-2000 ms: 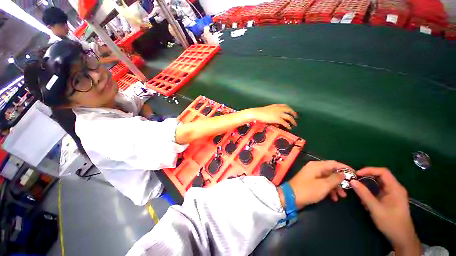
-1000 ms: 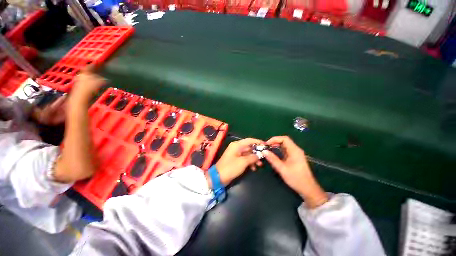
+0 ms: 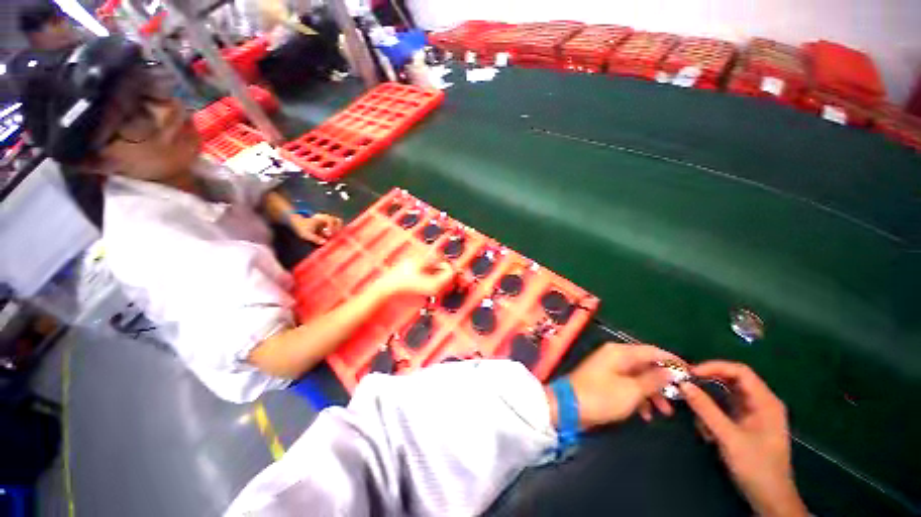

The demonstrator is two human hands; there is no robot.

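My left hand [image 3: 616, 386], with a blue wrist band, holds a small silvery-white round module [image 3: 675, 381] at its fingertips. My right hand [image 3: 745, 422] meets it from the right and holds a round black part [image 3: 715, 386], mostly hidden by its fingers. The two parts are close together; whether they touch cannot be told. Another silvery round module [image 3: 747, 324] lies on the green belt beyond my right hand.
A red tray [image 3: 589, 304] with black discs in its pockets lies left of my hands. A co-worker [image 3: 192, 273] has a hand over it. Another red tray [image 3: 374, 126] lies farther back. Stacked red trays [image 3: 697, 63] line the belt's [image 3: 646, 212] far edge.
The view swung right and then back left. The co-worker's hand has moved off the tray's far edge, away, and now is over its middle. My hands still hold the parts.
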